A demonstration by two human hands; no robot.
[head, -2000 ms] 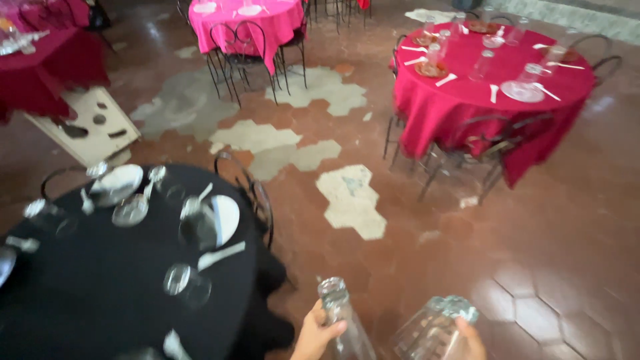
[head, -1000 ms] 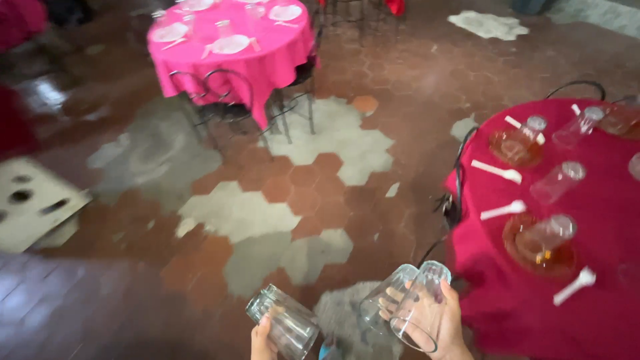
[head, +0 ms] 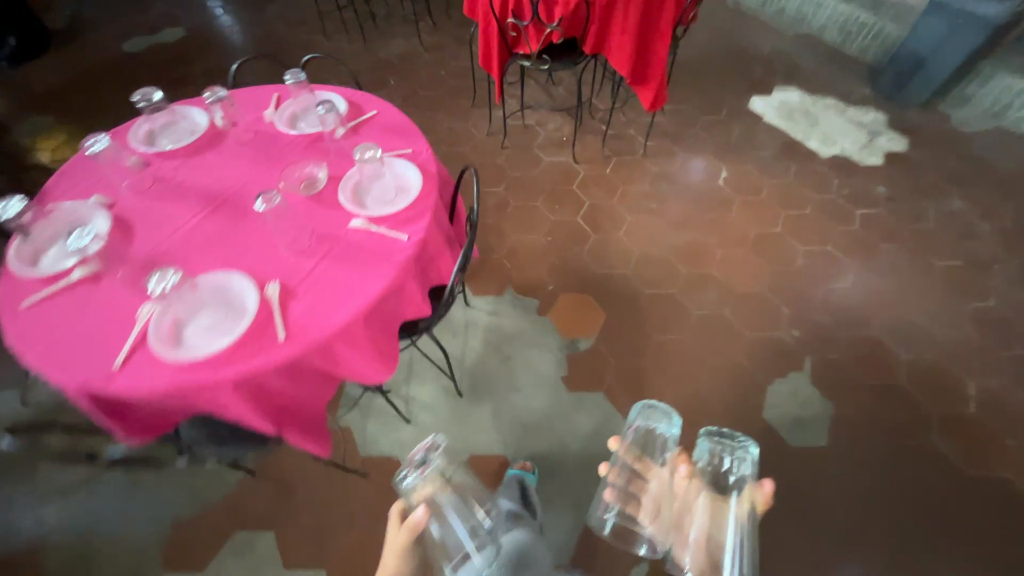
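Note:
My left hand is closed around a clear drinking glass at the bottom middle; the glass is held with its thick base up. To its right, my right hand holds two more clear glasses side by side, one glass on the left and another glass on the right, also bases up. Fingers show through the glass walls. The lower ends of the left glass and the rightmost glass reach the frame's bottom edge. Both hands are over the floor, apart from each other.
A round table with a pink tablecloth stands at left, set with white plates, upturned glasses and plastic cutlery. A black metal chair is at its right side. Farther back is a red-covered table with chairs. The hexagonal tile floor has pale patches.
The view has moved toward the pink table; the black-covered table and the nearer dark-red table have left view. Both hands keep hold of their glasses.

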